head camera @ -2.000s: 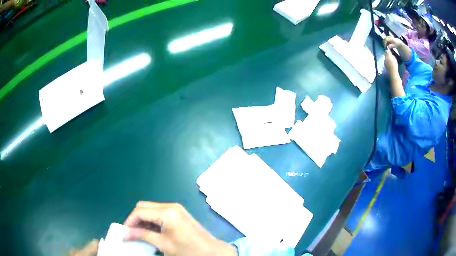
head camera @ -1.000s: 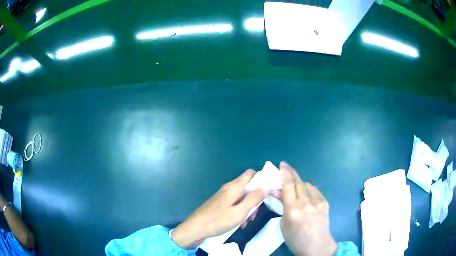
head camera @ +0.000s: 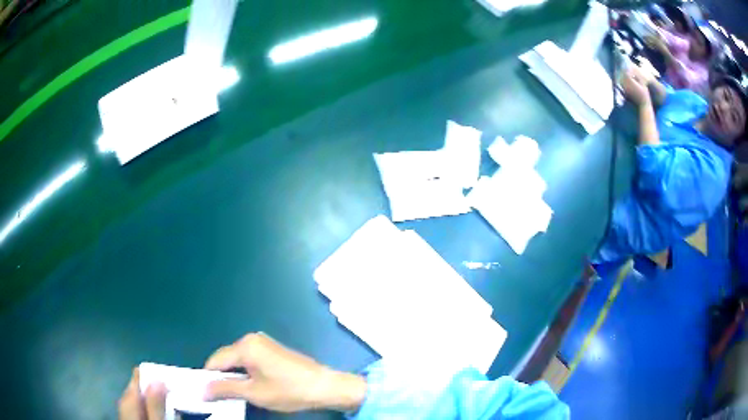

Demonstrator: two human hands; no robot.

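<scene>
A white card insert is held low at the bottom left, cut off by the lower edge; a dark opening shows in it. My right hand grips its right side, fingers on top. My left hand is mostly cut off; only fingers show, holding its left side. A stack of flat white insert blanks lies to the right of my hands. Folded white card pieces and more angular pieces lie beyond the stack.
An open white box with raised lid stands on the conveyor at upper left. Another open white box stands at upper right, beside a person in a blue smock. Part of a white item shows at the top. Blue floor lies at right.
The view has swung from ahead to the right, bringing the neighbouring person into sight. Both hands still hold the card insert, now at the bottom left.
</scene>
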